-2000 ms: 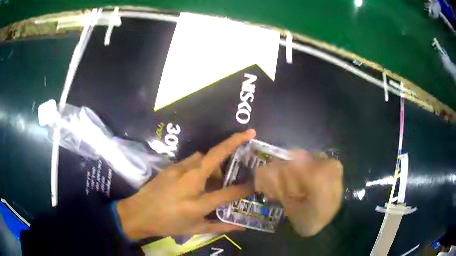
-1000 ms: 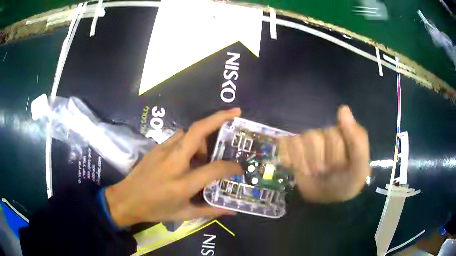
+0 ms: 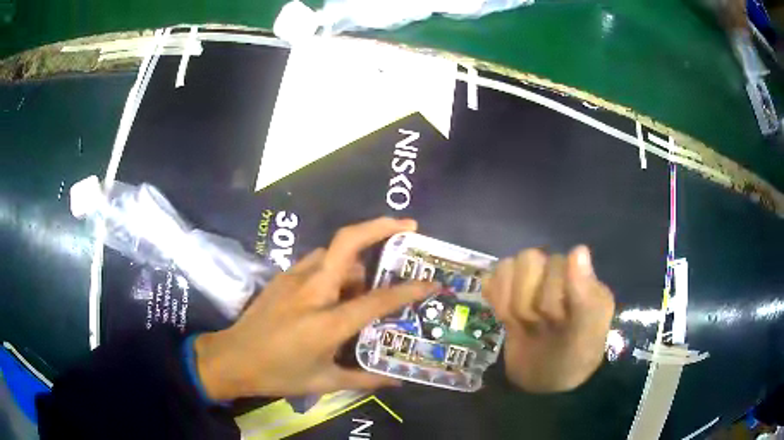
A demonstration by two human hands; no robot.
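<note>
An open white power strip housing [image 3: 421, 375] lies in front of me, full of parts. Inside it is a green circuit board [image 3: 443, 320] with a yellow block [image 3: 462, 318] and round capacitors. My left hand [image 3: 301, 322] holds the housing by its left side, one finger reaching over the parts inside. My right hand [image 3: 554, 318] is curled at the housing's right edge with the thumb raised; whether its fingertips hold anything is hidden. A clear plastic bag [image 3: 176, 245] with a white plug [image 3: 87, 197] at its end runs left of the housing, towards my left hand.
The black printed mat [image 3: 550, 172] lies under the work, held by white tape. A green conveyor [image 3: 584, 43] runs along the back, with another bagged cord [image 3: 387, 12] and white plug [image 3: 297, 21] on it. A blue item [image 3: 21, 382] is at the lower left.
My right hand has moved from over the housing to its right edge, uncovering the board. A bagged cord has appeared on the conveyor. The view has shifted slightly.
</note>
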